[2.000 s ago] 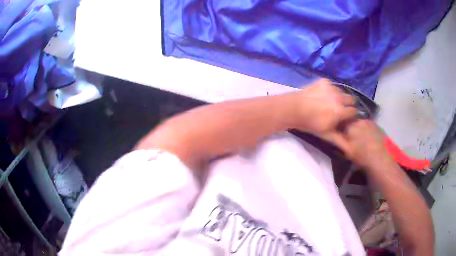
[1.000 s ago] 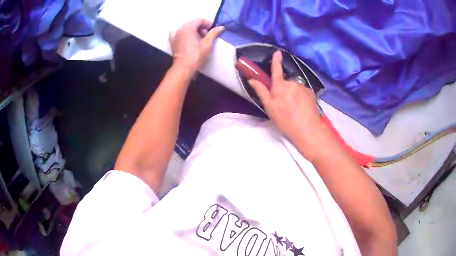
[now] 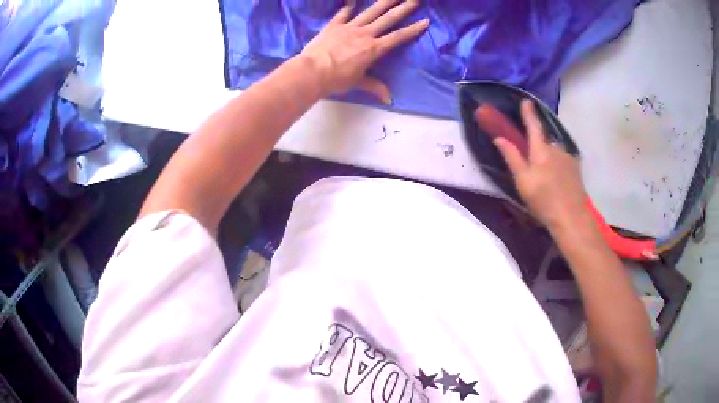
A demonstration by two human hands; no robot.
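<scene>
The shiny blue-violet fabric panel (image 3: pixel 504 39) lies on the white pressing table (image 3: pixel 631 134), its straight hem facing me. My left hand (image 3: pixel 359 47) lies on the panel with its fingers spread, near the panel's left part. My right hand (image 3: pixel 544 169) holds the dark red handle of the iron (image 3: pixel 493 94). The iron's dark pointed plate is at the panel's lower right corner, partly over the hem and partly over the table's near edge. A bright red sleeve (image 3: pixel 619 242) runs from behind my right wrist.
A crumpled blue-purple heap (image 3: pixel 39 86) with a white piece (image 3: pixel 110 161) at its lower edge is at the far left. A greyish line curves up along the table's right edge. Dark space with metal bars (image 3: pixel 31 275) is below left.
My left hand has gone from pinching the panel's left edge to lying spread on the cloth. The iron in my right hand has moved right along the hem to the right corner.
</scene>
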